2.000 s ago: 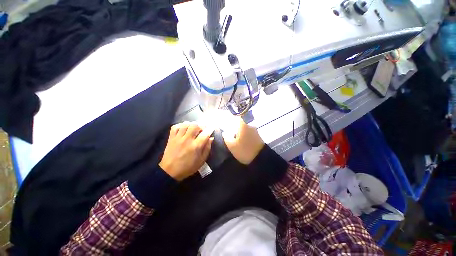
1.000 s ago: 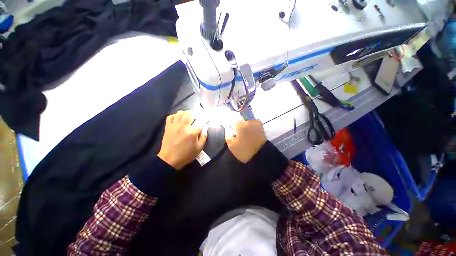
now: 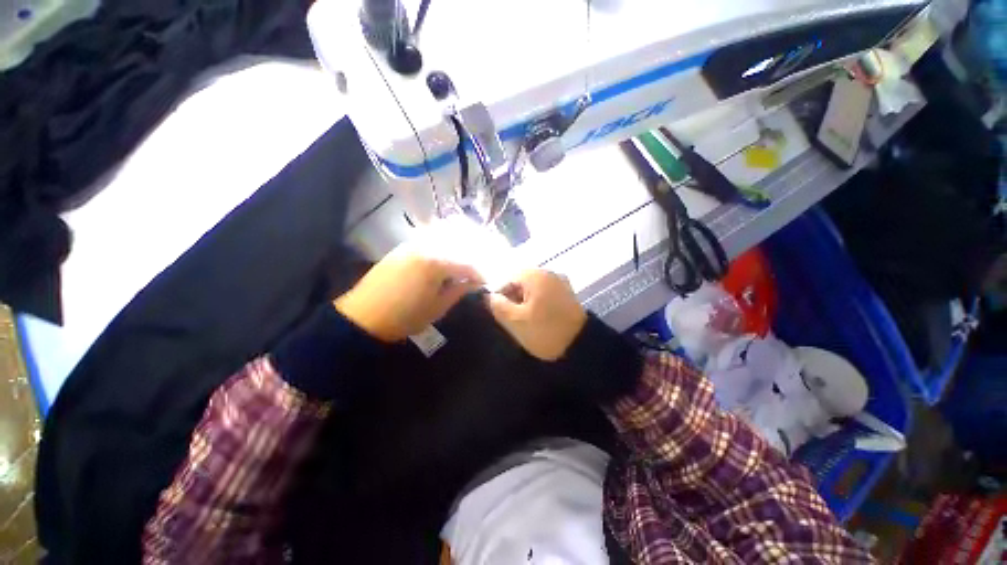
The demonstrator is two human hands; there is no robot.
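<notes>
The black garment piece (image 3: 210, 287) lies over the left of the table and across the lap. My left hand (image 3: 406, 294) pinches its edge just in front of the sewing machine's needle area. My right hand (image 3: 539, 313) pinches the cloth close beside it, fingertips nearly meeting. A small white label (image 3: 427, 339) shows on the cloth below my left hand. The white sewing machine (image 3: 497, 83) stands above; its lamp glare hides the needle and presser foot.
Black-handled scissors (image 3: 692, 245) lie right of the needle area, beside a green-handled tool (image 3: 663, 157). A yellow item (image 3: 762, 156) and a pale tag (image 3: 845, 119) lie farther right. A blue basket (image 3: 856, 298) with red and white bags is below. More black cloth (image 3: 144, 94) lies far left.
The view has shifted, so the machine head appears larger and farther left. My left hand has turned, its fingertips now pointing right toward my right hand. The label has moved slightly left and up.
</notes>
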